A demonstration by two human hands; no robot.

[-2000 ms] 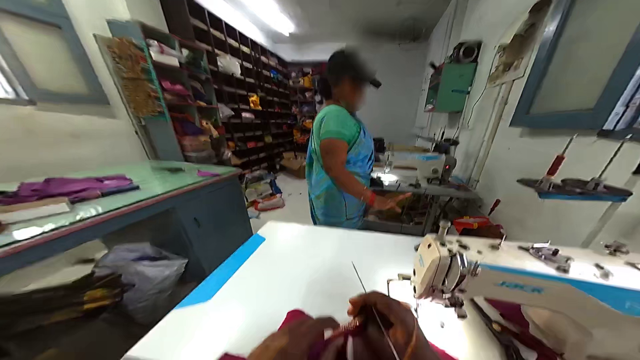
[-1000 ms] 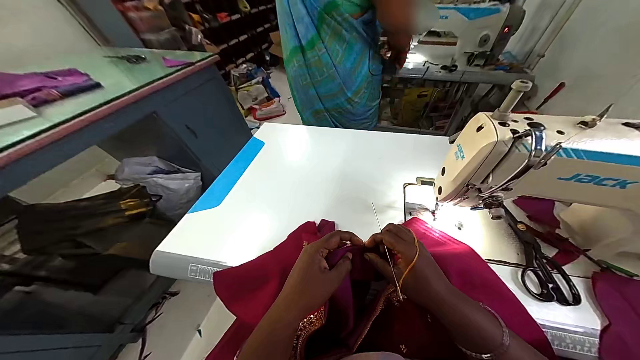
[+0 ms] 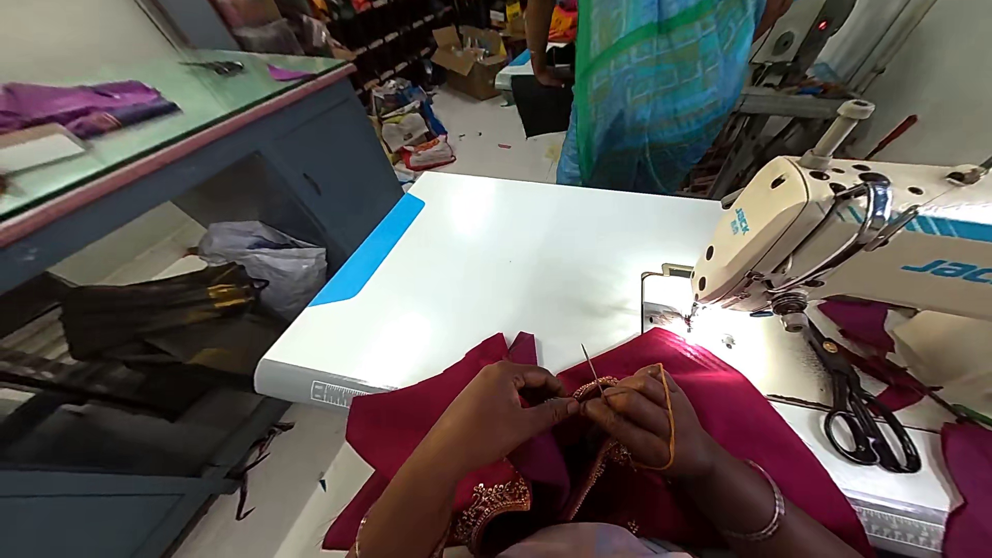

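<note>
A maroon fabric garment piece (image 3: pixel 744 442) with gold embroidered edging (image 3: pixel 490 504) lies over the front of the white sewing table and my lap. My left hand (image 3: pixel 508 403) pinches its edge between thumb and fingers. Close beside it, my right hand (image 3: pixel 647 422) holds a needle (image 3: pixel 591 366) that points up, with its fingertips against the same cloth. Orange thread (image 3: pixel 671 418) loops over the back of my right hand. The Jack sewing machine (image 3: pixel 806 232) stands to the right, its lamp lit over the needle plate.
Black scissors (image 3: pixel 856 411) lie right of the cloth, near maroon scraps (image 3: pixel 860 322). The white tabletop (image 3: pixel 535 256) extends ahead. A person in a blue-green sari (image 3: pixel 659 93) stands beyond it. At left are a glass-topped counter (image 3: pixel 225 101) and a plastic bag (image 3: pixel 267 260); farther back stands a cardboard box (image 3: pixel 469 62).
The view has tilted down from the room toward my hands. The standing person's arm, earlier stretched over the far machine, now hangs lower. Both my hands stay close together at the maroon cloth.
</note>
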